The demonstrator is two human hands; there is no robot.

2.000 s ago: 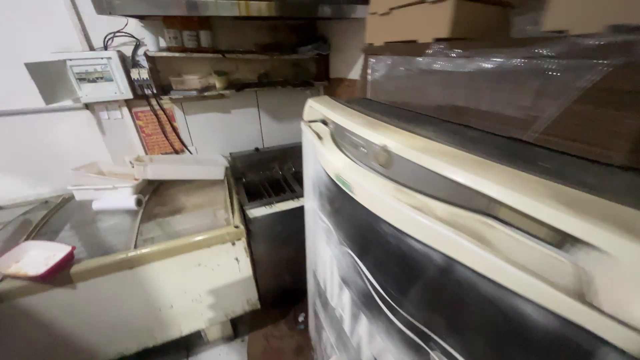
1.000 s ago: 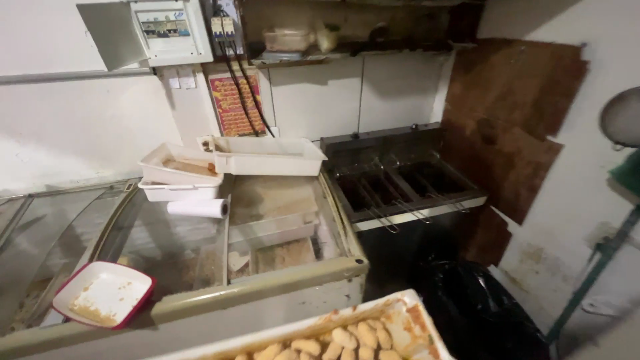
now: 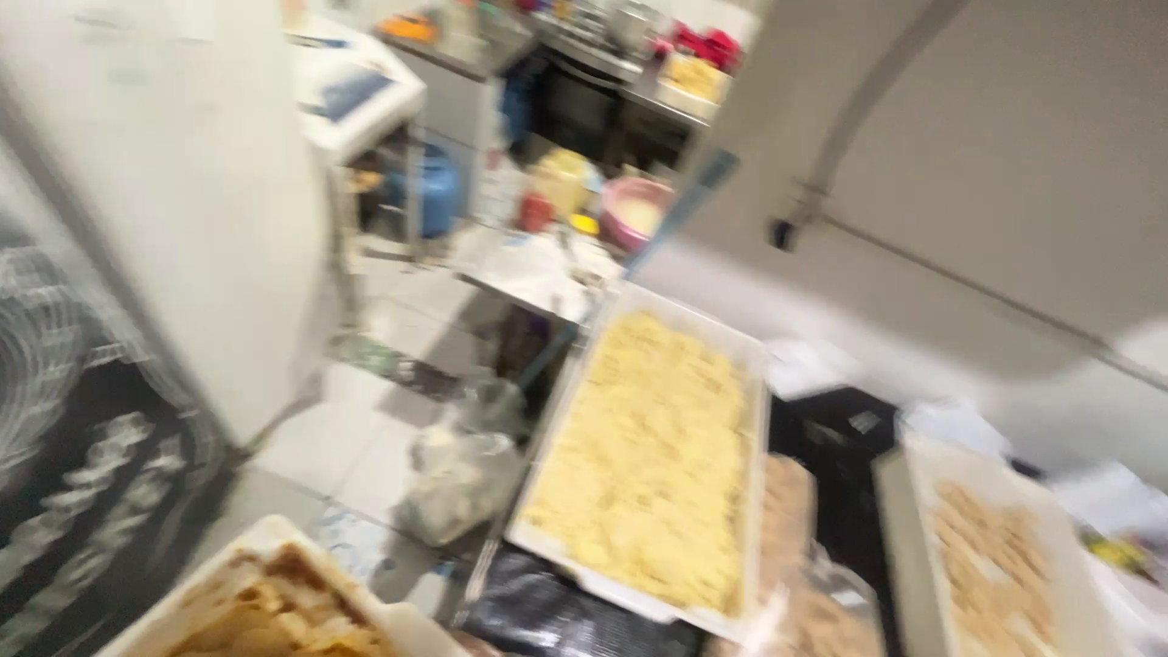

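Note:
A white plastic tray [image 3: 274, 534] with browned food pieces and brown residue comes into view at the bottom left, close to the camera. A small blurred skin-toned patch shows at the bottom edge beside it; which hand it belongs to, I cannot tell. Neither of my hands can be made out clearly. To the right of this tray, a long white tray [image 3: 759, 392] full of yellow crumbly food [image 3: 652, 456] rests over black plastic. Farther right, another white tray [image 3: 899, 520] holds light brown pieces.
A doorway leads to a tiled floor [image 3: 365, 411] with a clear plastic bag [image 3: 465, 474] on it. Beyond stand a low table [image 3: 529, 269], a pink basin [image 3: 634, 210], a blue gas cylinder [image 3: 438, 192] and a stove [image 3: 584, 87]. A white wall panel [image 3: 182, 182] borders the left.
The view has swung from the fryer and glass-topped freezer to a doorway and trays. The nearby food tray, at the bottom a second ago, is now at the bottom left.

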